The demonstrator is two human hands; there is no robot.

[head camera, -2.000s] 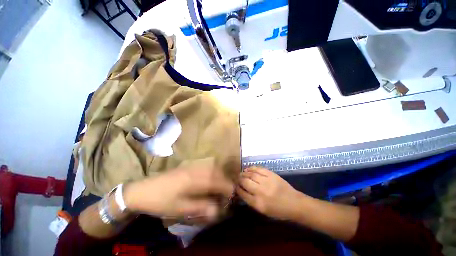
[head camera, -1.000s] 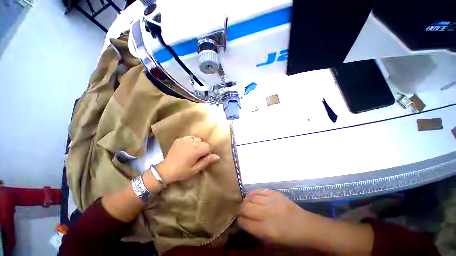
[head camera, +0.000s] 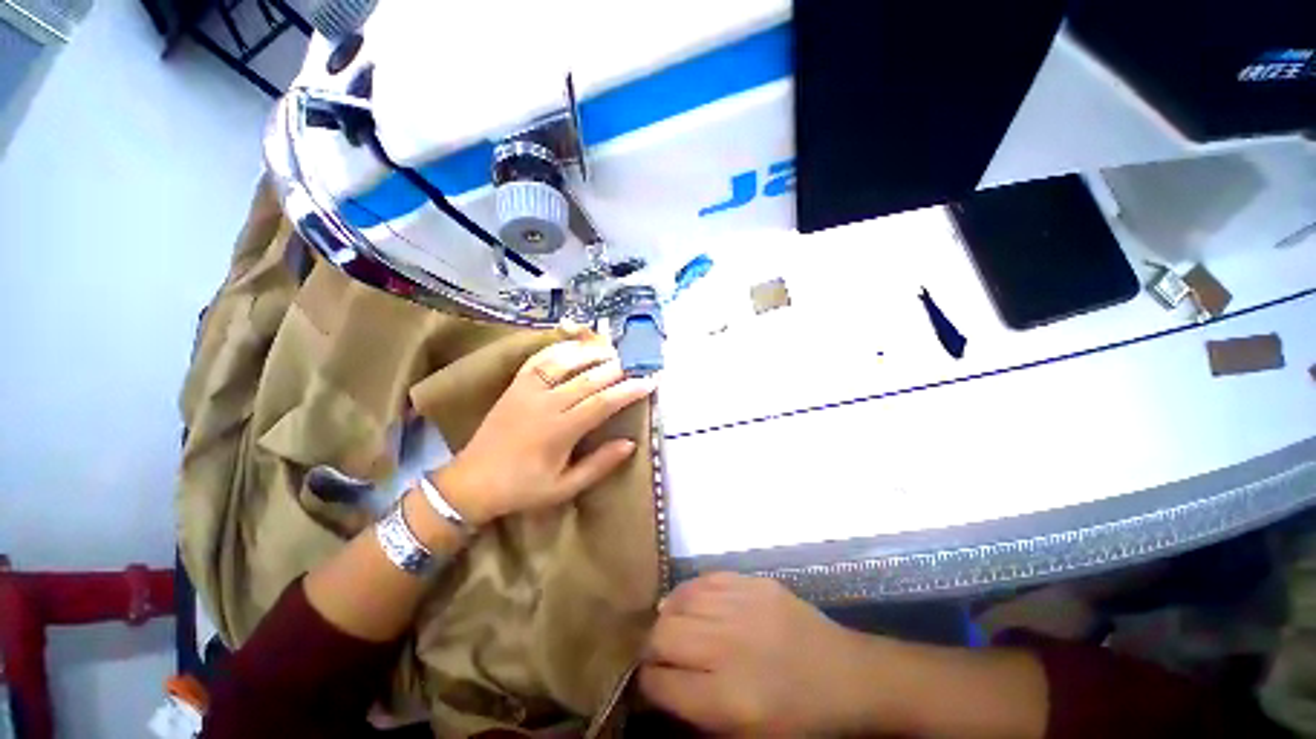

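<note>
The tan garment piece lies in folds left of and under the machine head. A dark zip tape with a pale dotted line runs along its right edge from the presser foot with its blue-grey guide block towards me. My left hand lies flat on the cloth with fingers spread, fingertips beside the foot. My right hand is closed at the cloth's edge near the table front, pinching the zip tape edge; its fingertips are partly hidden. A patch of white lining shows beside my left wrist.
The white sewing machine head with a chrome guard stands above the cloth. A black phone, a black sliver and small brown scraps lie right of the needle. A measuring tape follows the front edge. Red pipe stands at left.
My left hand has moved forward across the cloth to beside the foot and spread flat. My right hand has stayed at the edge. The view has shifted closer to the machine, and the zip edge lies straighter.
</note>
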